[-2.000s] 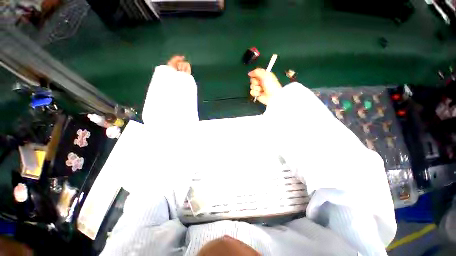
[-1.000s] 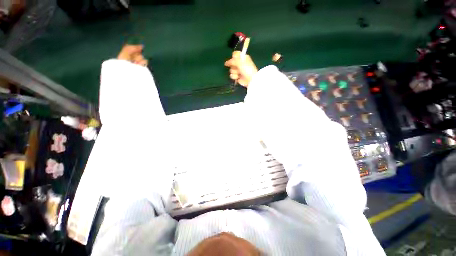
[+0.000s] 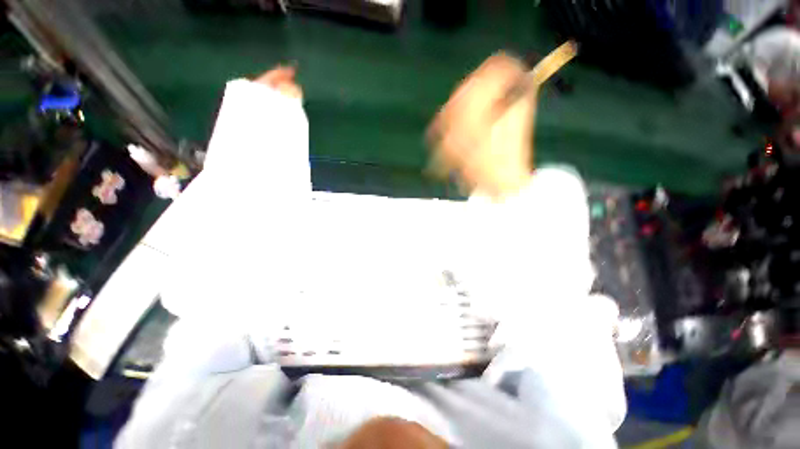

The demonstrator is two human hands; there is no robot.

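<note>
My right hand is blurred above the green surface and closed around a pen-length tool with a pale handle, which sticks out to the upper right. My left hand shows only in part past the white sleeve at the upper left, over the green surface; its fingers are mostly hidden, and I cannot tell if it holds anything. The large white adhesive sheet lies between my forearms, with rows of dark slots near my body.
Green surface ahead. A parts tray is at the right, partly behind my sleeve. A white strip, pink-white parts and a metal post are at the left. A person's grey sleeve shows at the lower right.
My right hand has risen nearer the camera and moved right with the tool, whose handle now tilts further right. The dark red-spotted module beside it no longer shows. The view has shifted.
</note>
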